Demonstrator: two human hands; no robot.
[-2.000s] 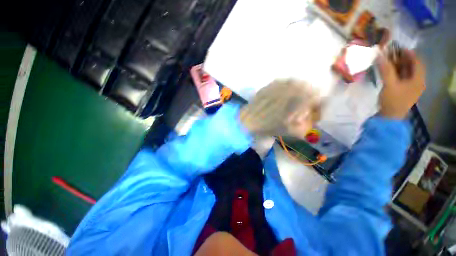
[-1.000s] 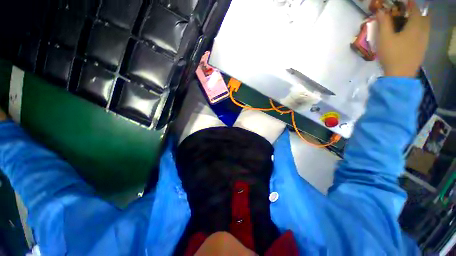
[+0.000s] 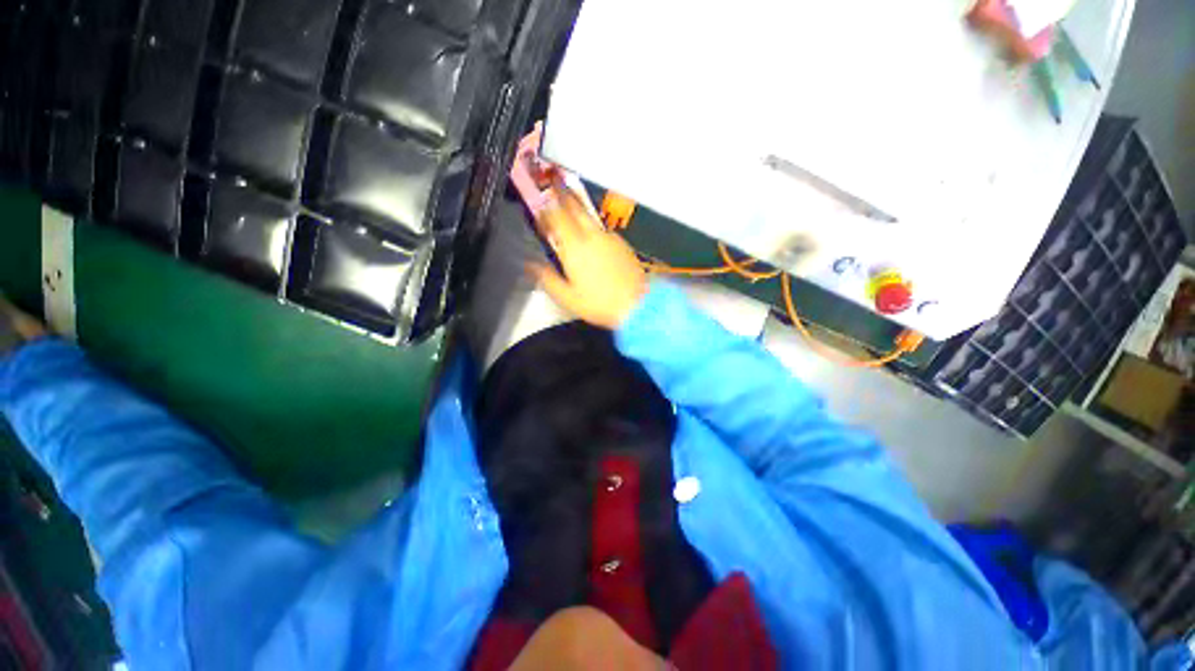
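My right hand (image 3: 592, 266) lies over the lower part of a narrow pink card or phone (image 3: 533, 176) at the near left corner of the white machine top (image 3: 734, 92). Its fingers are spread somewhat; whether they grip the pink item cannot be told. My left hand (image 3: 16, 325) is at the far left edge, mostly cut off, so its fingers and anything in it are hidden.
A black blister tray (image 3: 380, 171) lies at upper left over a green surface (image 3: 170, 341). Another black tray (image 3: 1048, 288) is right of the machine. A red stop button (image 3: 892, 295) and orange cables (image 3: 813, 344) line the front edge. Green-handled tools (image 3: 1052, 92) lie beside a pink-brown holder (image 3: 1012, 32).
My right hand has come from the holder at the far right to the pink item. My left hand has moved from over the machine's front edge to the far left.
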